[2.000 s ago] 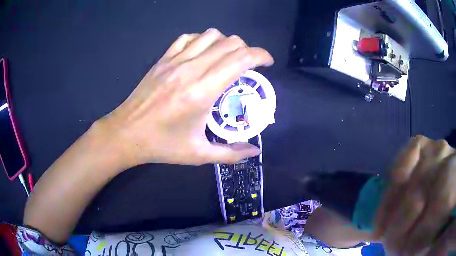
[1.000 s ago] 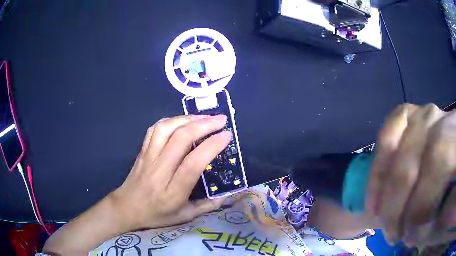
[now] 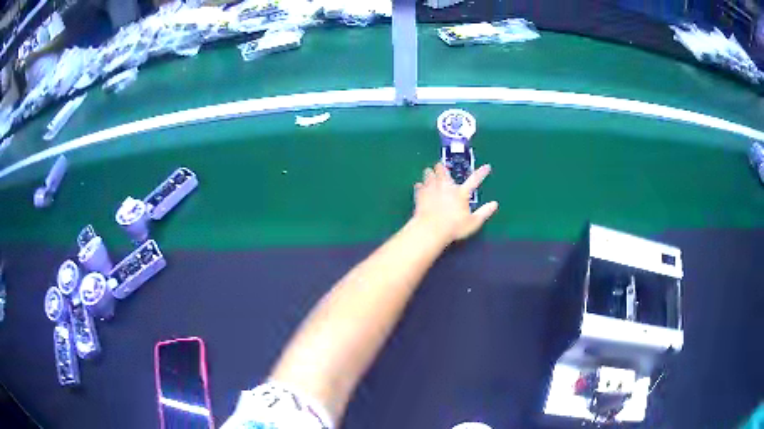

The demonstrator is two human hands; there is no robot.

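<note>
A white handheld device with a round spoked head [image 3: 456, 125] and an open handle showing its dark circuit board lies on the green strip, ahead of me. My left hand [image 3: 451, 201] is over the lower part of its handle with its fingers spread, not closed round it. The hand hides part of the handle. My right hand is not in view. A small teal patch [image 3: 756, 421], cut off at the bottom right corner, looks like part of the screwdriver.
Several similar devices [image 3: 94, 289] lie at the left. A phone in a pink-red case [image 3: 183, 377] is at the lower left. The black-and-white screw feeder [image 3: 630, 335] stands at the right. A white rail [image 3: 251, 111] and clear plastic bags [image 3: 159, 42] are beyond.
The view has shifted to show the green strip and feeder top. My left hand has reached forward with the device and its fingers have spread. My right hand has left the view.
</note>
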